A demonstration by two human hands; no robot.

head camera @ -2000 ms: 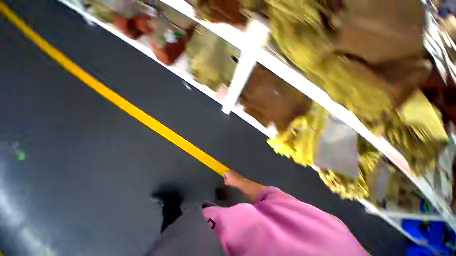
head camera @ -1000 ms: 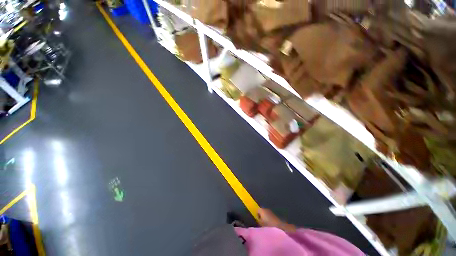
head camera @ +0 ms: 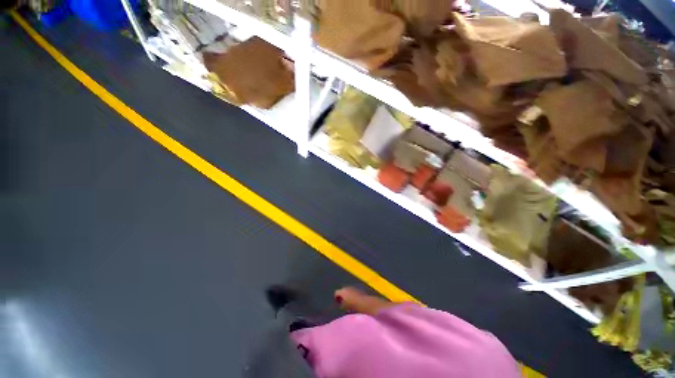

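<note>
My right hand [head camera: 357, 299] is small and blurred at the lower middle, at the end of a pink sleeve. Its fingers look curled, but I cannot tell whether it holds anything. My left hand is out of the picture. A long white rack [head camera: 303, 85] stands to the right. Brown panels [head camera: 518, 52] lie in a loose, overlapping heap on its upper shelf. My hand is apart from them.
The lower shelf holds a brown piece [head camera: 255, 72], red-orange pieces [head camera: 393, 177], and a yellowish bundle [head camera: 516, 210]. Yellow strips [head camera: 625, 317] hang at the lower right. A yellow floor line [head camera: 244, 193] runs beside the rack. Blue objects [head camera: 100, 11] stand at the far upper left.
The view has turned, and the rack's lower shelf and brown heap show more fully. The workstations at the left have left the picture. My right hand has shifted slightly up and left in view.
</note>
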